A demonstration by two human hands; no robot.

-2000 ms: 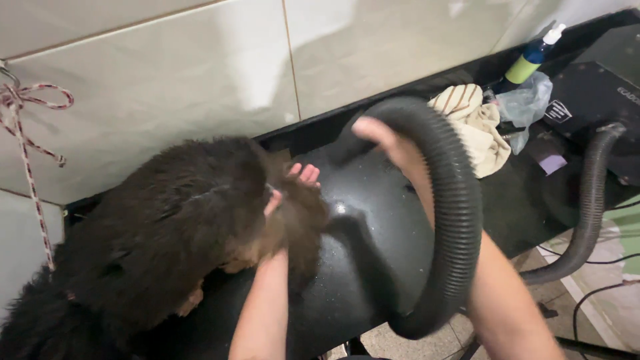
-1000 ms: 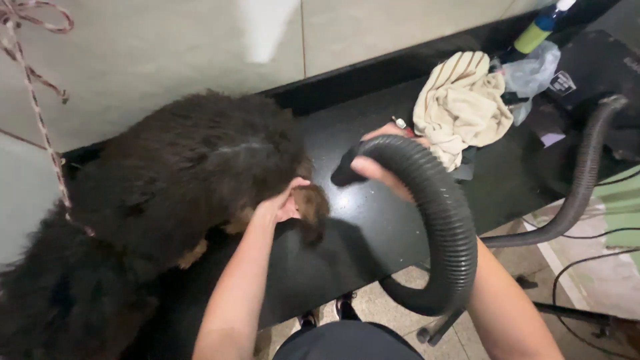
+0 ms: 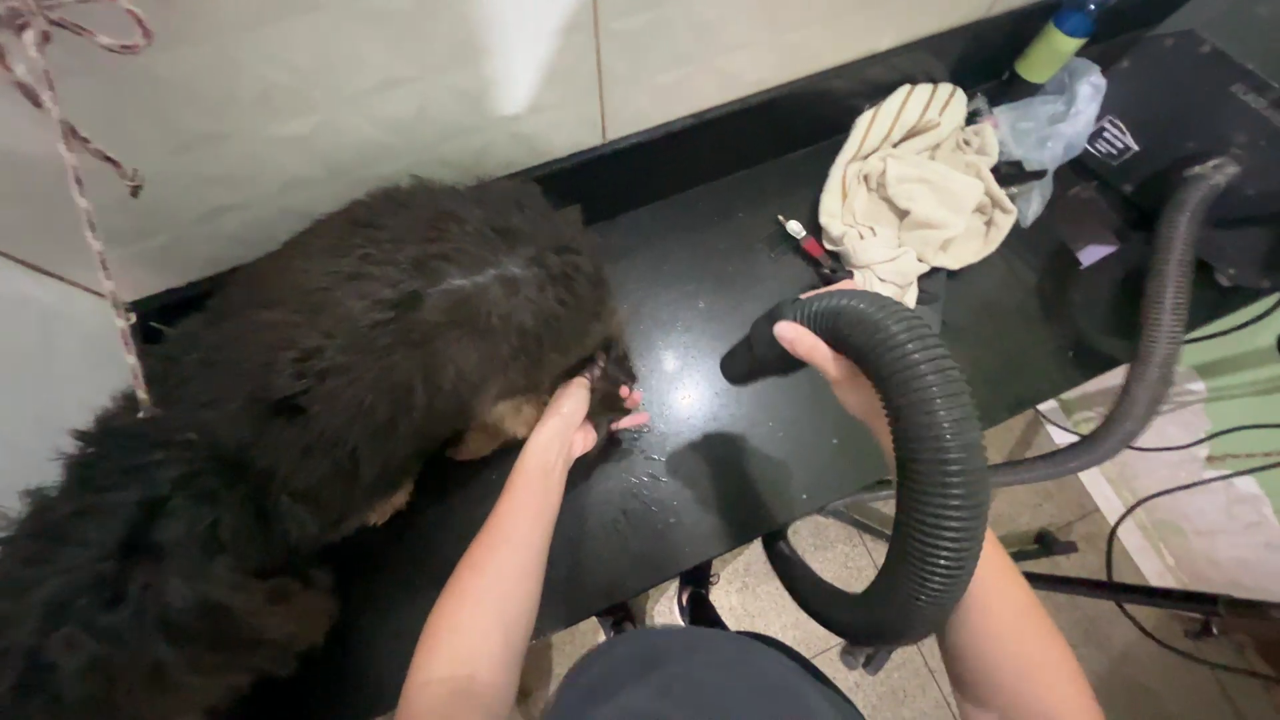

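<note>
A dark, long-haired dog (image 3: 400, 290) with tan lower legs is on a black tabletop (image 3: 700, 240), beside the tiled wall. My left hand (image 3: 590, 410) is at the dog's right-hand end in view, around a dark furry part that looks like a leg or the tail; the fur hides part of the fingers. My right hand (image 3: 830, 350) grips the nozzle end of a black ribbed dryer hose (image 3: 930, 450). The nozzle (image 3: 755, 355) points left toward my left hand, a short gap away. The hose loops over my right forearm. Water drops lie on the tabletop below my left hand.
A cream striped towel (image 3: 915, 180), a red-handled tool (image 3: 805, 240), a plastic bag (image 3: 1055, 120) and a blue bottle (image 3: 1050, 50) lie or stand behind. At right are a black case (image 3: 1190, 110), a second hose section (image 3: 1170, 300) and cables. A rope (image 3: 85, 210) hangs at left.
The nozzle has moved away from the wall side and now points left. The furry part at my left hand showed tan fur one second ago and now looks dark. The view has shifted.
</note>
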